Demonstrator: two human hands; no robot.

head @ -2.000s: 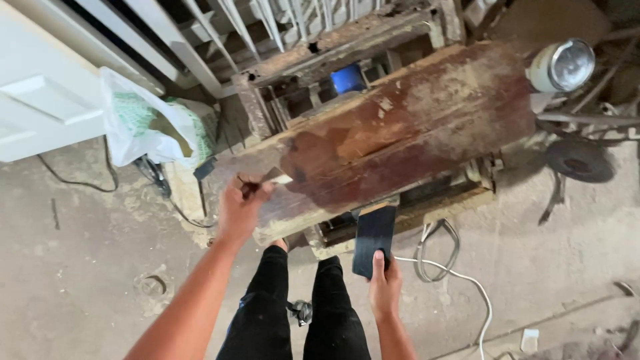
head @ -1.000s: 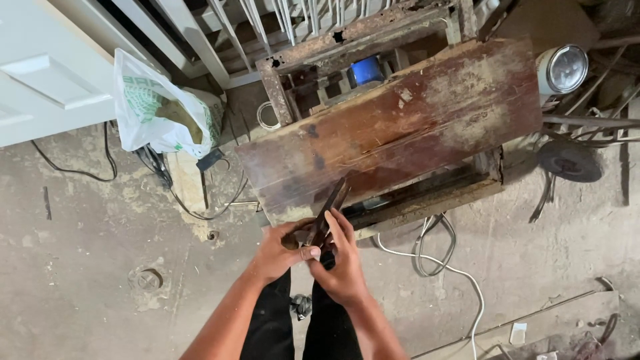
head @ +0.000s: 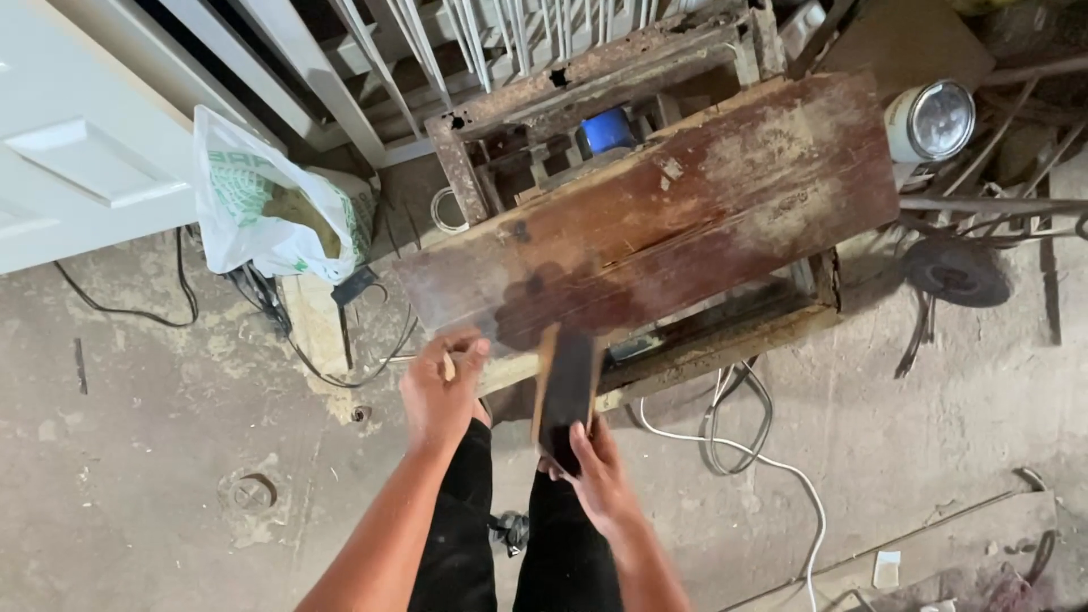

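My right hand (head: 595,467) grips the lower end of a dark flat block with tan edges (head: 568,395), perhaps a sanding block. The block's upper end reaches the near edge of a worn, reddish-brown wooden board (head: 705,212). My left hand (head: 446,387) pinches a small pale piece (head: 449,365) between thumb and fingers, close to the board's near left corner. The board has dark damp-looking patches and flaking spots, and lies across a weathered frame (head: 722,365).
A plastic bag (head: 263,204) stands at the left beside a white panelled door (head: 93,144). A metal can (head: 931,123) is past the board's right end, above a small wheel (head: 956,270). Cables (head: 765,459) loop over the concrete floor. A blue object (head: 607,130) sits within the frame.
One second ago my hands were together around a dark object at the board's near edge. They are now apart, the right one with the dark block, the left one with the small pale piece.
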